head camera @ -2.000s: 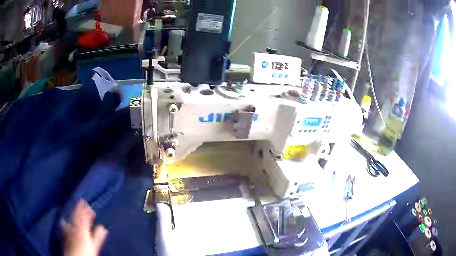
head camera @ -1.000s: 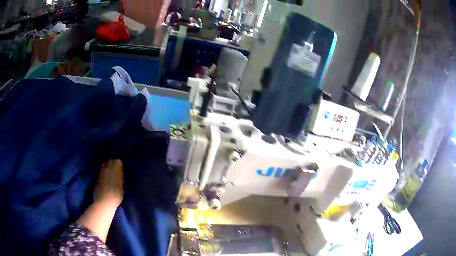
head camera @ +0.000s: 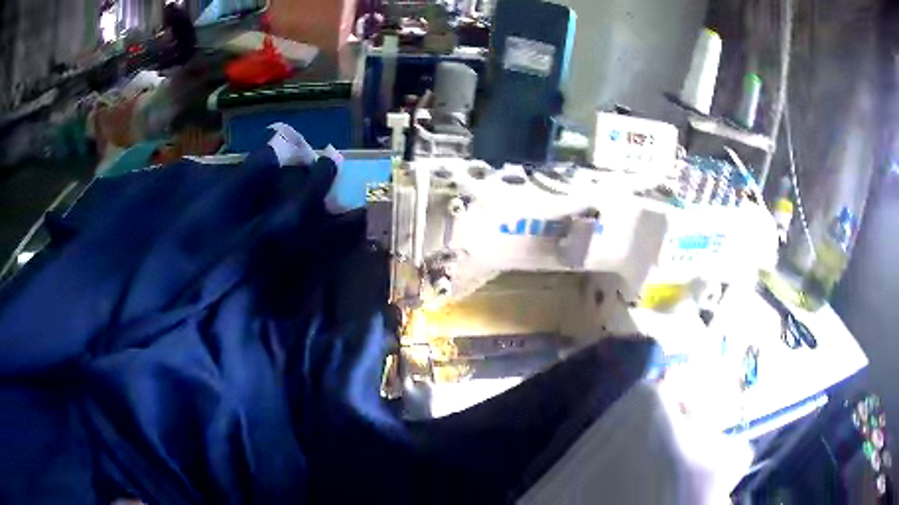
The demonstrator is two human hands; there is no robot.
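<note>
A large navy fabric piece (head camera: 197, 335) lies heaped left of the sewing machine (head camera: 552, 222). Part of it stretches across the front of the machine bed to the right, where it ends in a blurred dark edge. A pale grey-white strip (head camera: 621, 454) hangs along its lower right side and hides the front of the bed. Another pale band end (head camera: 291, 145) sticks up at the fabric's far edge. The lit needle area (head camera: 424, 345) shows just beyond the fabric. Neither of my hands is visible.
Black-handled shears (head camera: 794, 328) and small blue-handled snips (head camera: 750, 367) lie on the table at right. Thread cones (head camera: 704, 71) stand behind. A tall dark teal slab (head camera: 519, 89) rises behind the machine head. Thread spools (head camera: 871, 434) show at far right, a red bag (head camera: 260, 65) at back left.
The navy fabric and its pale strip now extend right across the front of the bed. The hand seen on the fabric at left is gone from view. The camera view has shifted and levelled.
</note>
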